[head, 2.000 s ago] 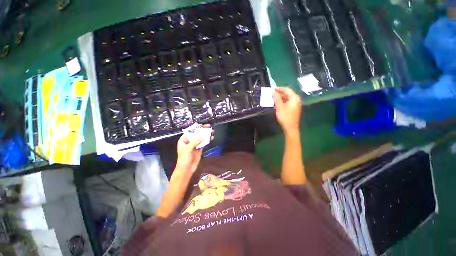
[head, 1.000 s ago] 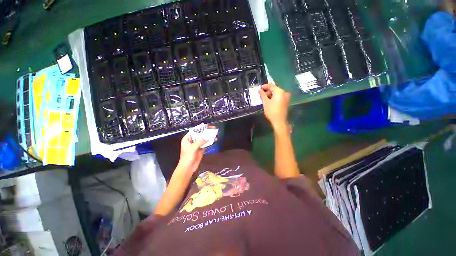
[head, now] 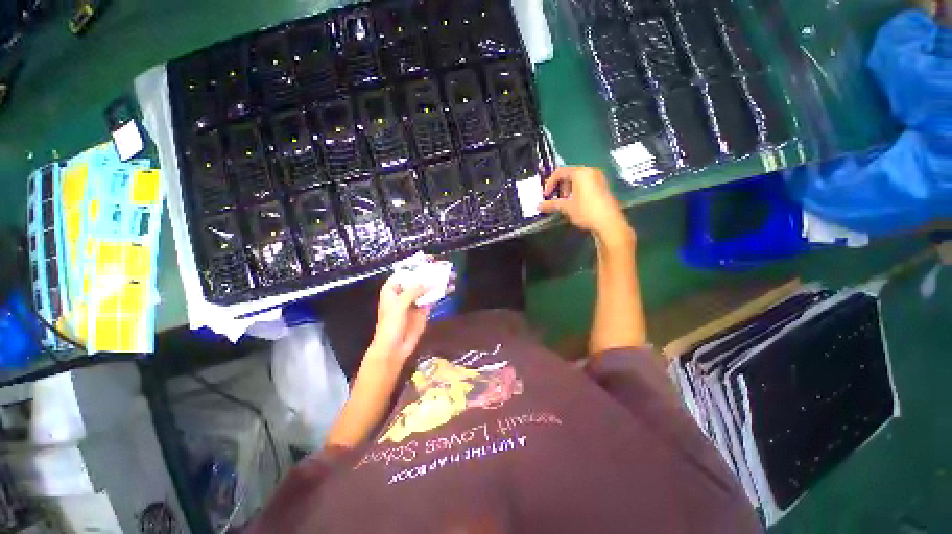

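Note:
A large black blister tray [head: 344, 146] with rows of dark parts in its pockets, some with tiny yellow dots, lies on the bench. A white piece [head: 529, 196] lies over the tray's near right corner pocket. My right hand [head: 585, 200] is beside it, its fingertips at the piece's right edge; whether they still pinch it is hard to tell. My left hand [head: 401, 309] holds a small stack of white pieces [head: 426, 280] just in front of the tray's near edge. The other pockets show no white pieces.
A second glossy tray [head: 679, 89] with one white piece lies at the right. Sticker sheets [head: 113, 250] and a dark phone part [head: 126, 134] lie at the left. A blue-sleeved person [head: 887, 156] is at far right. A blue stool or crate [head: 741, 224] and stacked trays [head: 819, 402] stand below.
My right hand has moved left with the white piece, from the tray's right edge onto the near corner pocket. My left hand still holds the stack. The view has shifted slightly.

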